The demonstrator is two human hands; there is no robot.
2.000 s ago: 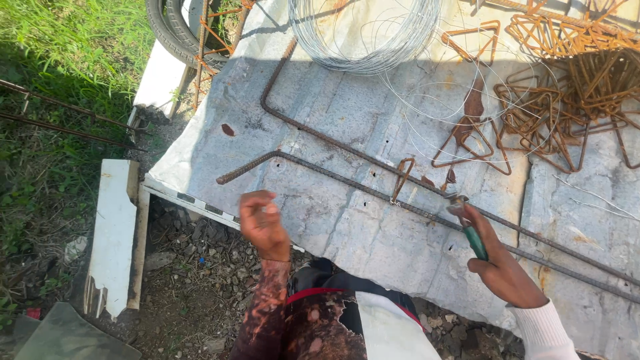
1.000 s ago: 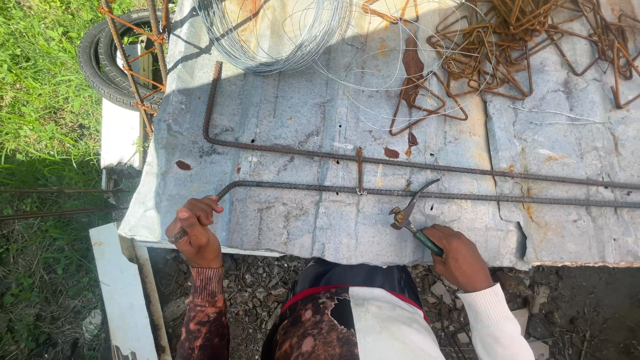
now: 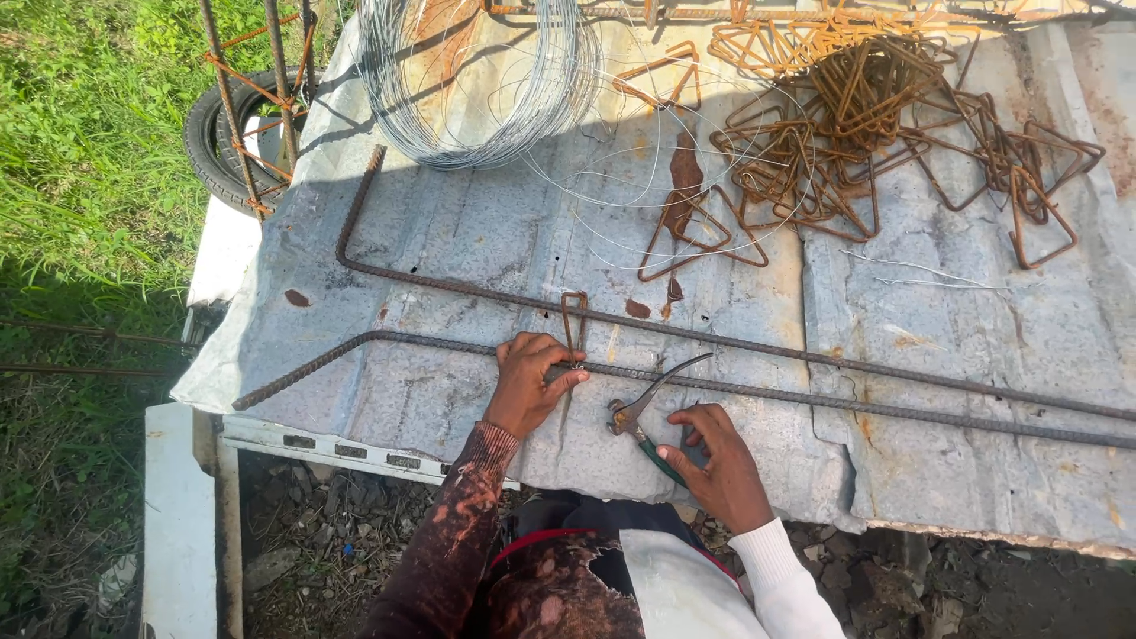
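Note:
Two long bent rebars lie side by side on corrugated metal sheeting: the far rebar (image 3: pixel 461 287) and the near rebar (image 3: pixel 728 386). A small rusty wire stirrup (image 3: pixel 575 321) spans them. My left hand (image 3: pixel 531 377) pinches the stirrup's near end where it meets the near rebar, at a wire tie. End-cutting pincers (image 3: pixel 632 415), one handle green, lie with their jaws spread on the sheeting. Just right of them is my right hand (image 3: pixel 714 457), its fingers apart and curled over the green handle's side, not gripping it.
A coil of galvanized tie wire (image 3: pixel 479 146) lies at the back. Rusty stirrups (image 3: pixel 852 115) are heaped at the back right. Tyres (image 3: pixel 213 146) and upright rusty bars (image 3: pixel 284 80) stand at the back left. Loose wire pieces (image 3: pixel 932 275) rest on the right.
My left hand has moved right, from beside the near rebar's bend to the stirrup. The pincers, held in my right hand before, now lie released on the sheeting.

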